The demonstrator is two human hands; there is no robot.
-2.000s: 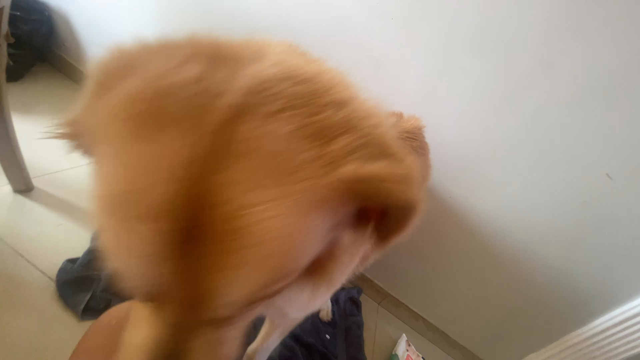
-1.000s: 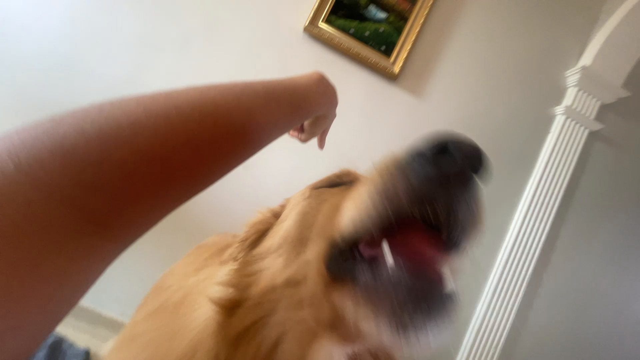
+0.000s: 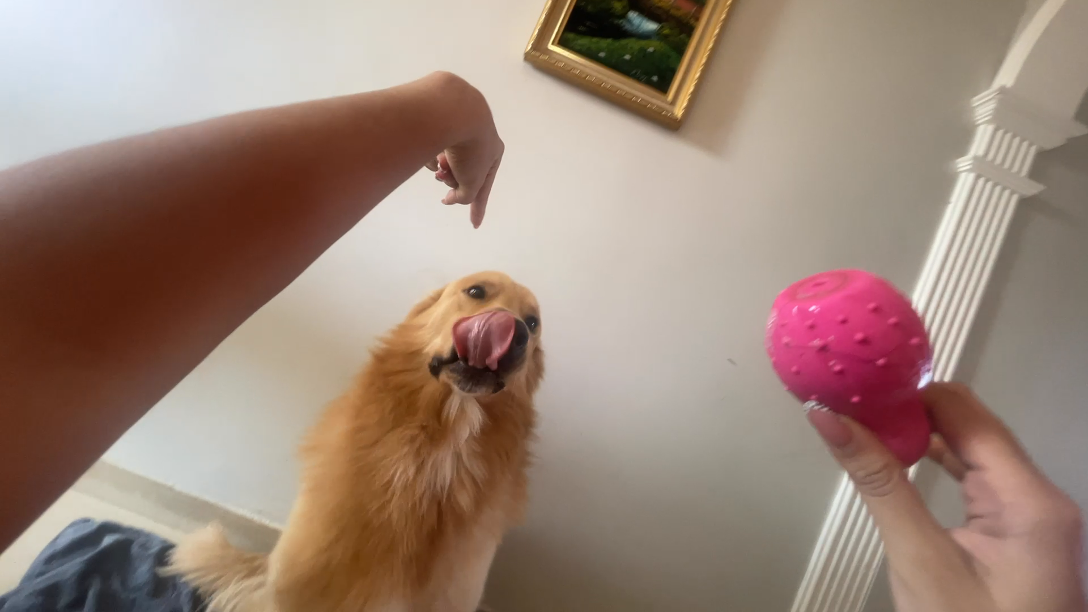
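A golden-coated dog (image 3: 425, 459) sits upright against the wall, face raised, its tongue curled up over its nose. Above its head hangs my left hand (image 3: 473, 170), bent down at the wrist, with one finger pointing downward and the others curled; no object shows in it. My left forearm crosses the upper left of the view. At the right, my right hand (image 3: 952, 493) pinches the narrow end of a pink knobbly toy (image 3: 850, 340) between thumb and fingers, with its round end up.
A gold-framed painting (image 3: 612, 72) hangs on the pale wall. A white fluted pilaster (image 3: 960, 255) rises on the right. Dark blue cloth (image 3: 102, 565) lies on the floor at the lower left, beside the dog's tail.
The dog, open-mouthed and close to the camera one second ago, now sits lower and farther back. My right hand with the pink toy has come into view. The view has swung up since the first frame.
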